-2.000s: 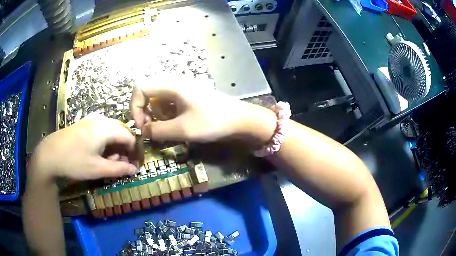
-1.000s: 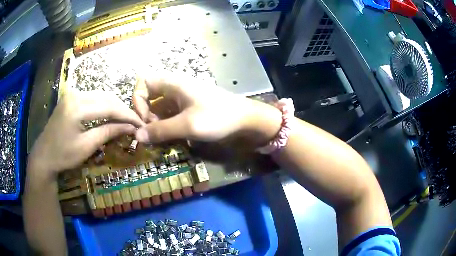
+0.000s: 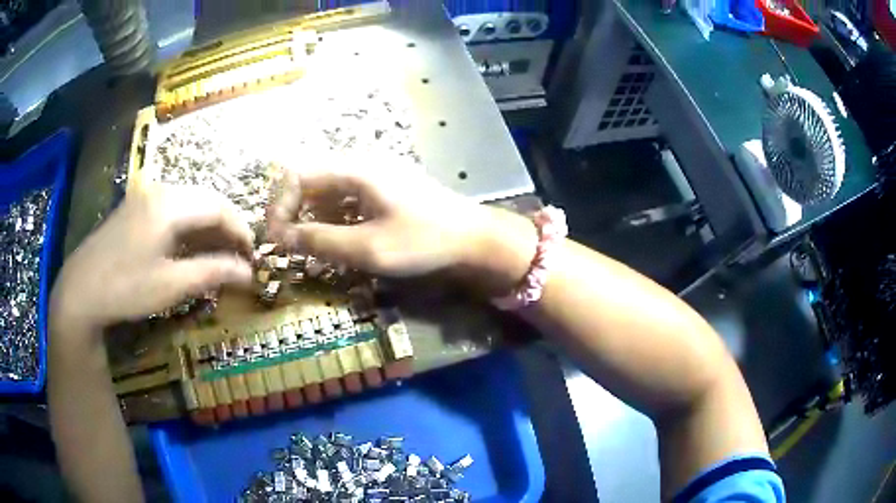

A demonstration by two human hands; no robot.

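Small silvery metal parts (image 3: 278, 267) lie loose between and below my hands at the near side of the big pile. My left hand (image 3: 147, 260) is over the pile's left side, blurred, fingers curved and apart, with no part seen in it. My right hand (image 3: 383, 224) is over the middle, thumb and fingers curled above the parts; whether they hold one is not clear. The brass-coloured fixture (image 3: 295, 371), with a green strip and reddish-brown blocks, lies in front of the hands. Its slots show a row of silvery parts.
A second brass-coloured fixture (image 3: 236, 71) lies at the back under bright light. A blue bin (image 3: 491, 422) of loose parts is below the plate's front edge. Another blue tray (image 3: 61, 246) stands at left. The metal plate (image 3: 481, 147) ends at right; a white fan (image 3: 804, 142) stands beyond.
My hands came together above the pile, then moved apart again. My left hand no longer covers the fixture's row as it did at first. More loose parts now show between the hands.
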